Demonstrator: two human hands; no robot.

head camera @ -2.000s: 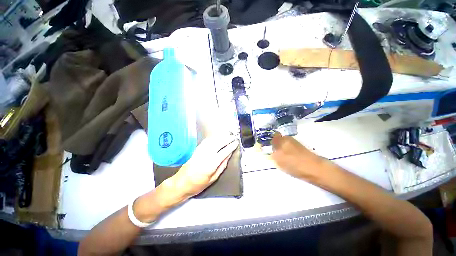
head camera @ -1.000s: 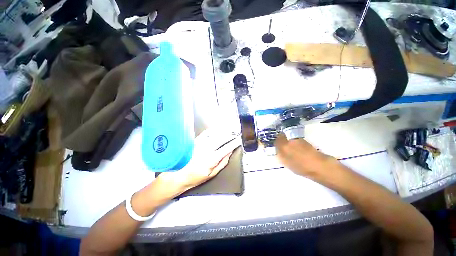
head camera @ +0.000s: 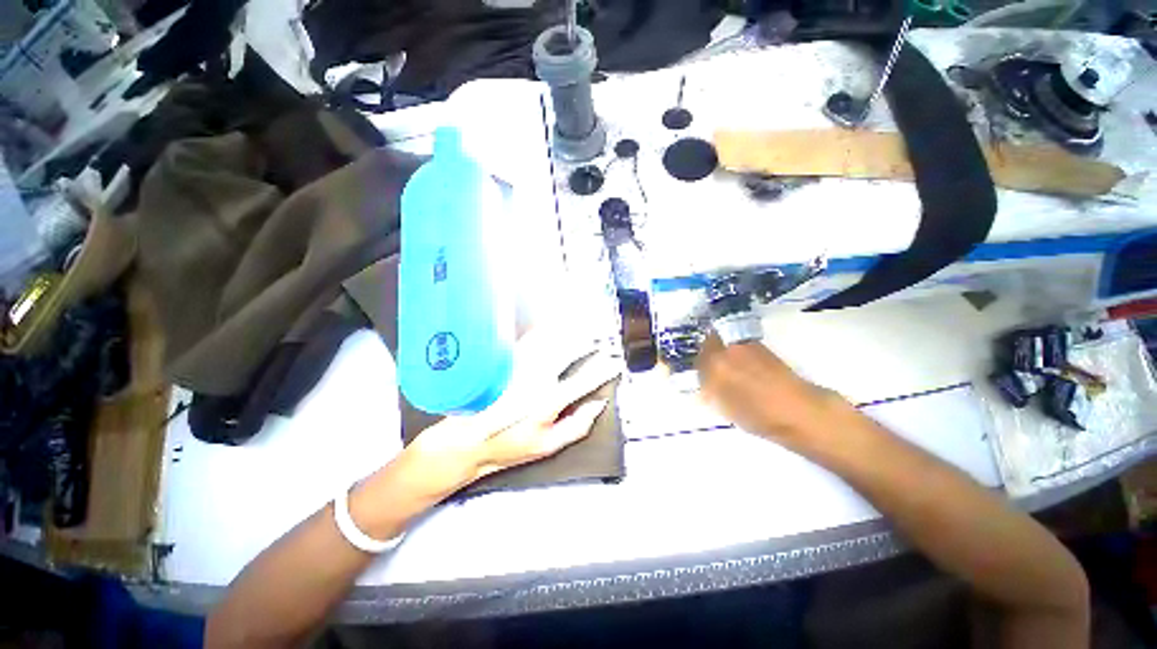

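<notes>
The brown garment piece (head camera: 558, 459) lies on the table, partly under the blue plastic guard (head camera: 453, 285). My left hand (head camera: 527, 425) lies on the cloth with its fingers a little apart, fingertips left of the needle area. My right hand (head camera: 759, 391) has bent fingers at the shiny metal parts (head camera: 730, 304) by the machine's end; whether it holds something is hidden. The white sewing machine (head camera: 812, 216) spans the table.
Heaped brown cloth (head camera: 241, 241) lies at left beside label bundles (head camera: 57, 418) on brown board. A curved black strip (head camera: 945, 178) crosses the machine and cardboard piece (head camera: 812, 154). Small black labels (head camera: 1043, 368) lie on a clear plastic bag (head camera: 1091, 437) at right. A tape measure (head camera: 711, 567) edges the table.
The view has shifted slightly. The fingers of my left hand are spread a little wider on the cloth. My right hand stays at the metal parts.
</notes>
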